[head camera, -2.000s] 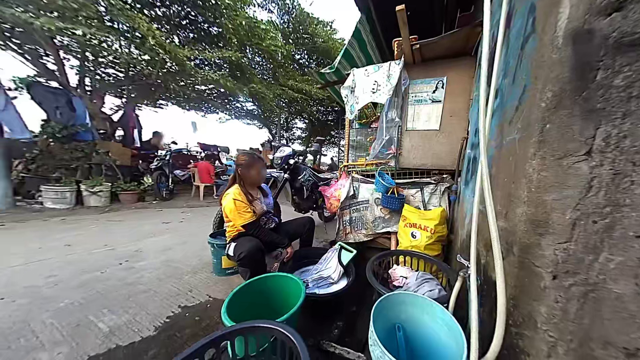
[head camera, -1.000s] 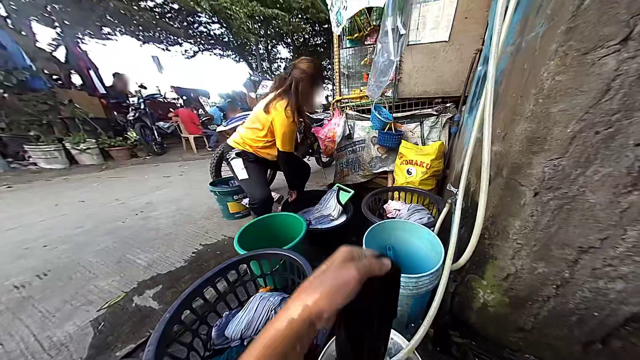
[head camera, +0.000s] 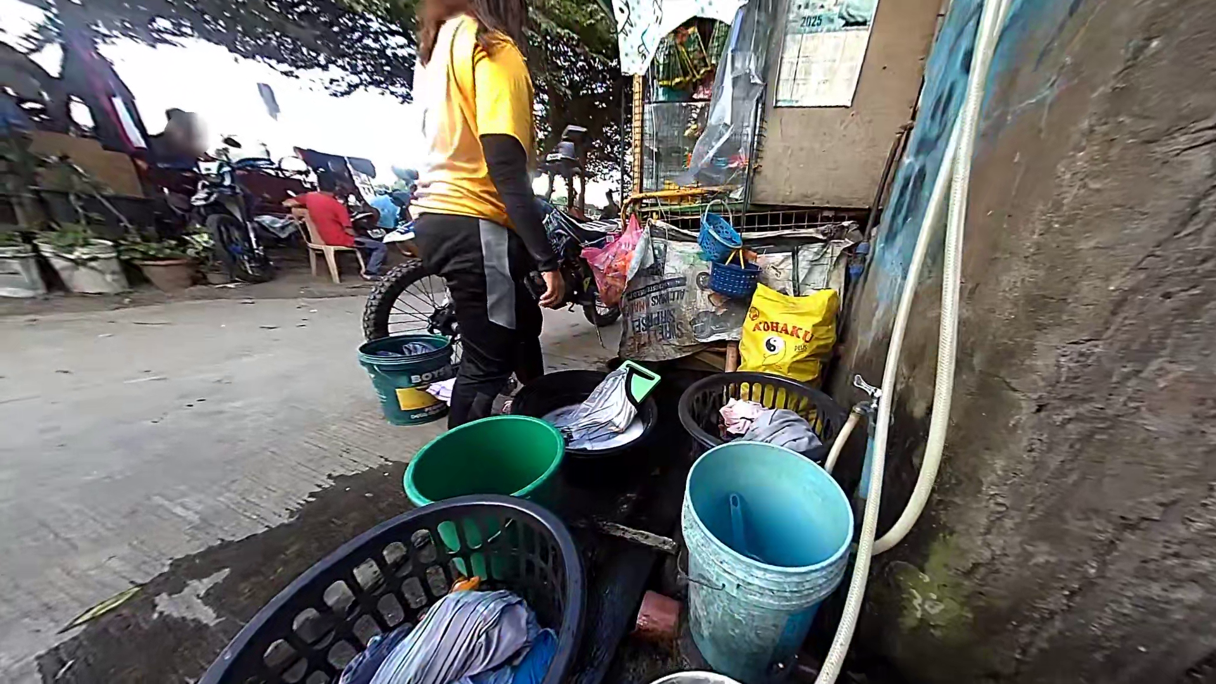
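Note:
Neither of my hands shows in the head view now. Nearest to me at the lower left is a dark plastic laundry basket (head camera: 567, 608) with striped and blue clothes (head camera: 465, 638) in it. Behind it stands a green plastic tub (head camera: 484, 461). A light-blue bucket (head camera: 750, 579) with something blue inside is at the lower right. A black basin (head camera: 546, 389) holds striped cloth (head camera: 600, 410) in whitish water, with a green-handled thing at its edge. Right of that, a black basket (head camera: 698, 418) holds pink and grey clothes (head camera: 774, 427).
A person in a yellow shirt (head camera: 503, 104) stands beyond the tubs, beside a teal bucket (head camera: 404, 385) and a motorcycle. Pale hoses (head camera: 936, 332) hang along the rough wall (head camera: 1073, 380) by a tap. A yellow sack (head camera: 787, 332) stands behind. Farther off, a person in red sits.
The person in yellow has gone from sitting, through bending, to standing upright. My hand with a dark cloth, seen over the light-blue bucket a second ago, is out of view.

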